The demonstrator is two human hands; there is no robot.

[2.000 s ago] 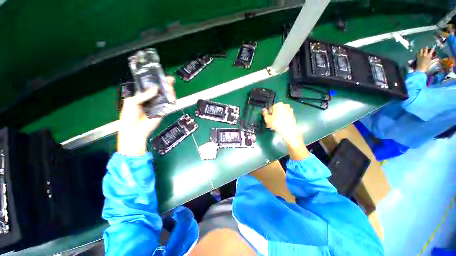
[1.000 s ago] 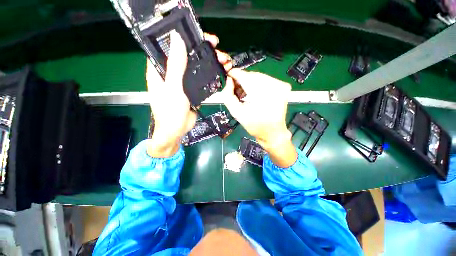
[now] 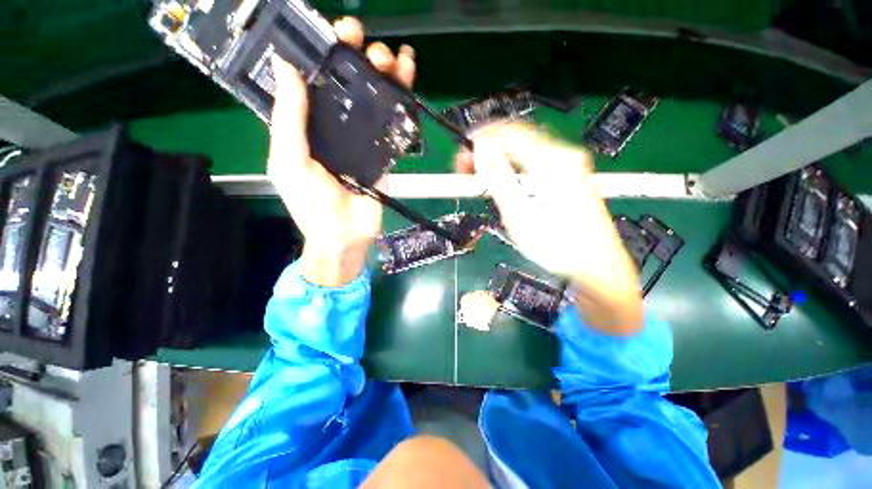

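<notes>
My left hand (image 3: 330, 205) grips an open-backed phone unit (image 3: 359, 119), raised and tilted above the bench, its silvery board at upper left and black cover part at lower right. Thin black rails of a phone frame (image 3: 406, 211) run from its lower right end towards my right hand (image 3: 540, 186). My right hand is blurred and its fingers close on the frame's far end; the exact grip is unclear. Two phone units lie below on the mat, one (image 3: 421, 247) under the frame, the other (image 3: 528, 295) partly behind my right sleeve.
A crumpled cream-white lump (image 3: 478, 309) touches the near unit. Loose black frames (image 3: 655, 250) lie at right, beside a foam tray (image 3: 856, 244) of units. Stacked black trays (image 3: 115, 258) stand left. Beyond the metal rail (image 3: 435, 183), units (image 3: 620, 124) lie on the green belt.
Over two seconds, my right hand has come from the mat to the raised unit with a frame. Since one second ago, it has moved slightly away and frame rails show. The view has shifted left.
</notes>
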